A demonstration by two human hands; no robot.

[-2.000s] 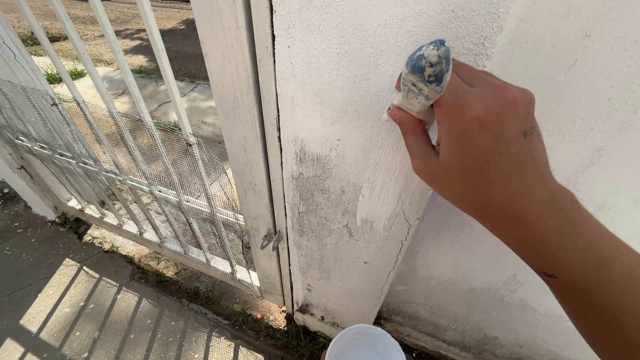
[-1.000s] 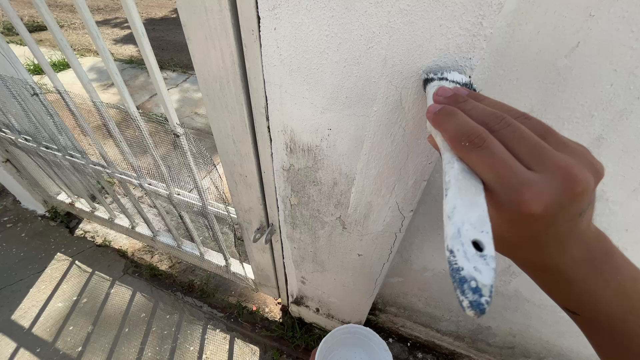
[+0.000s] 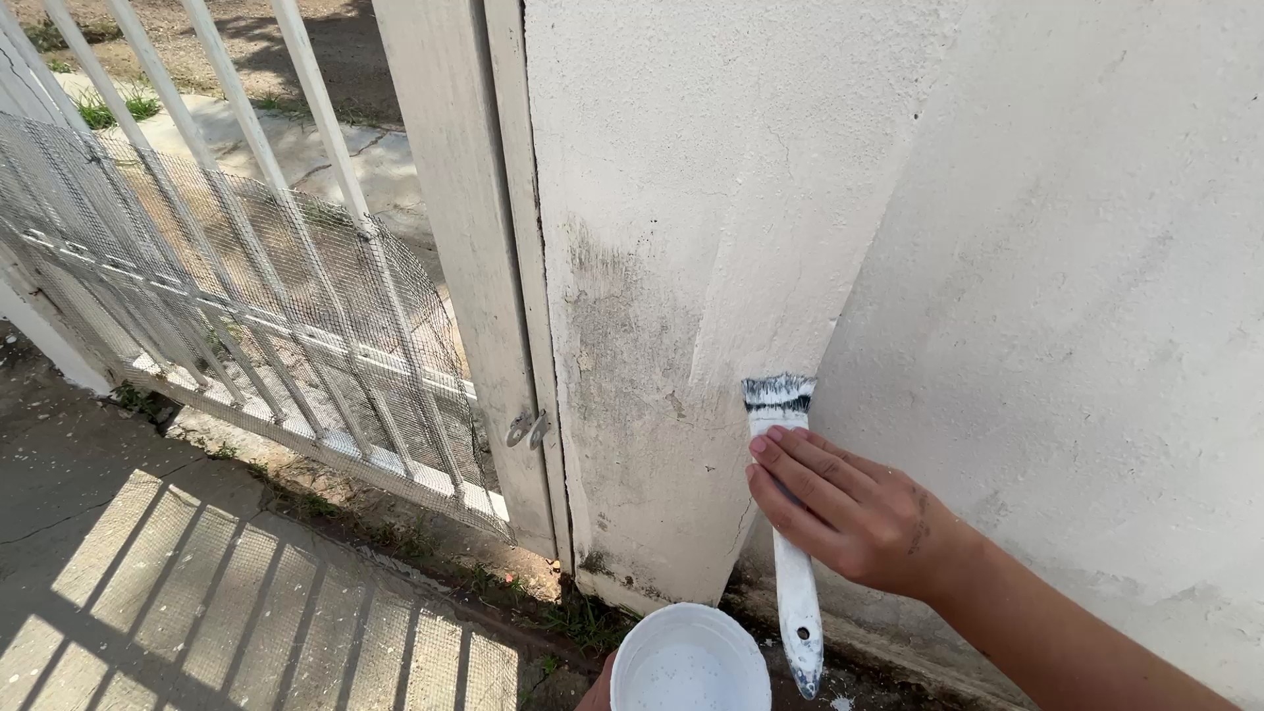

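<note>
My right hand (image 3: 854, 509) grips a paintbrush (image 3: 795, 583) by its white, paint-smeared handle, which points down. The bristles, coated with white paint, press on the white plastered pillar (image 3: 731, 257) near its right edge. Left of the brush the pillar shows a dark, mouldy stain and thin cracks. My left hand (image 3: 596, 691), mostly cut off by the bottom edge, holds a white plastic tub (image 3: 689, 662) with white paint in it. The tub is just below the pillar's foot.
A white barred metal gate (image 3: 346, 178) with wire mesh (image 3: 296, 267) and two metal latch lugs (image 3: 526, 429) stands left of the pillar. A white wall (image 3: 1066, 326) recedes at right. Weeds (image 3: 583, 622) grow along the base beside the concrete ground (image 3: 247, 592).
My right hand has moved down the pillar with the brush. The brush handle pointed up toward the camera two seconds ago and now hangs down. More of the tub shows.
</note>
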